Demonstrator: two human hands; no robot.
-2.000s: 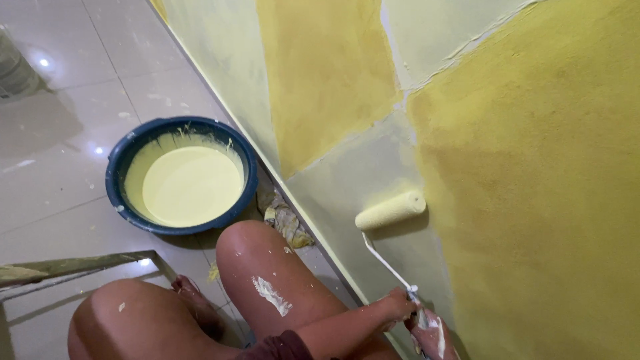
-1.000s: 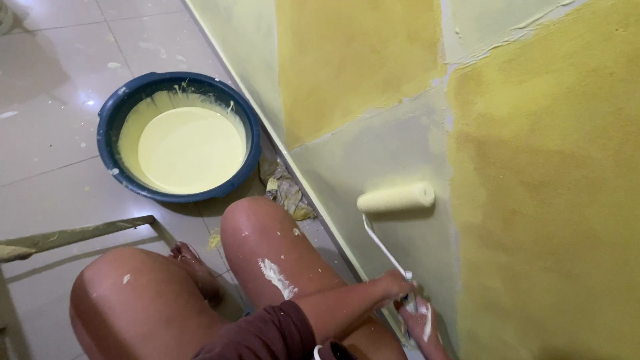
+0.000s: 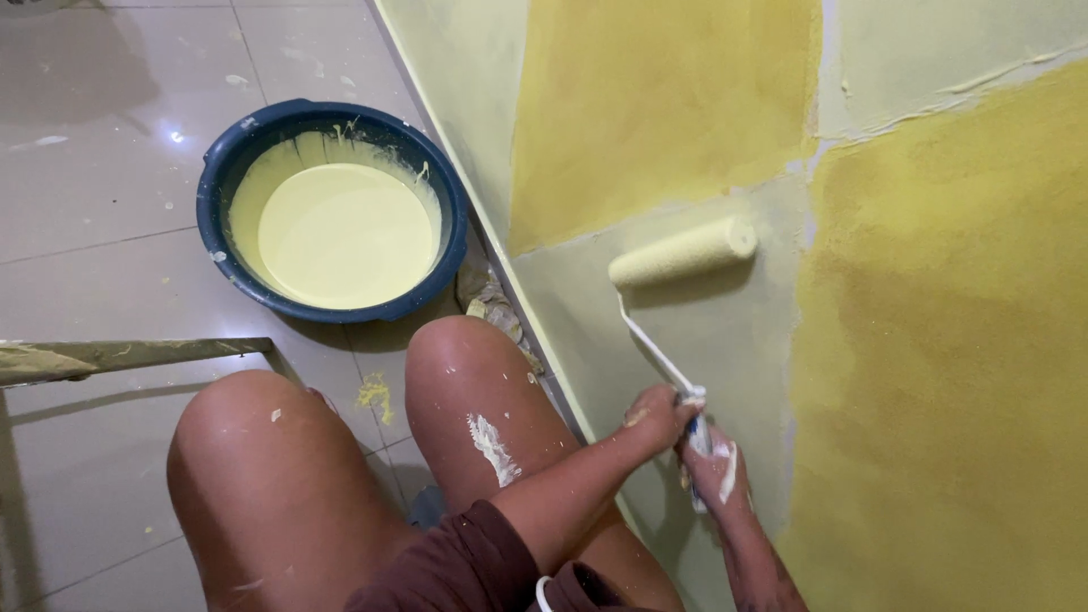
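Observation:
A paint roller (image 3: 684, 252) with a pale yellow sleeve lies against a pale patch of the painted wall (image 3: 722, 357). My left hand (image 3: 659, 418) closes on the upper end of its white and blue handle, near the wire frame. Just below, my right hand (image 3: 718, 472), smeared with white paint, grips the lower part of the handle. To the left, a dark blue plastic basin (image 3: 331, 314) on the floor holds pale yellow paint (image 3: 347, 238). The fingers' undersides are hidden.
My bent knees are between the basin and my arms. A paint-crusted bar (image 3: 136, 355) juts in from the left over the tiled floor (image 3: 93, 297). Crumpled, paint-stained material (image 3: 497, 314) lies beside the baseboard (image 3: 501, 246). Paint spots mark the tiles.
The roller and both hands have stayed close to the same part of the wall, and both hands remain on the handle. The roller sleeve has tilted, its right end now higher than one second ago.

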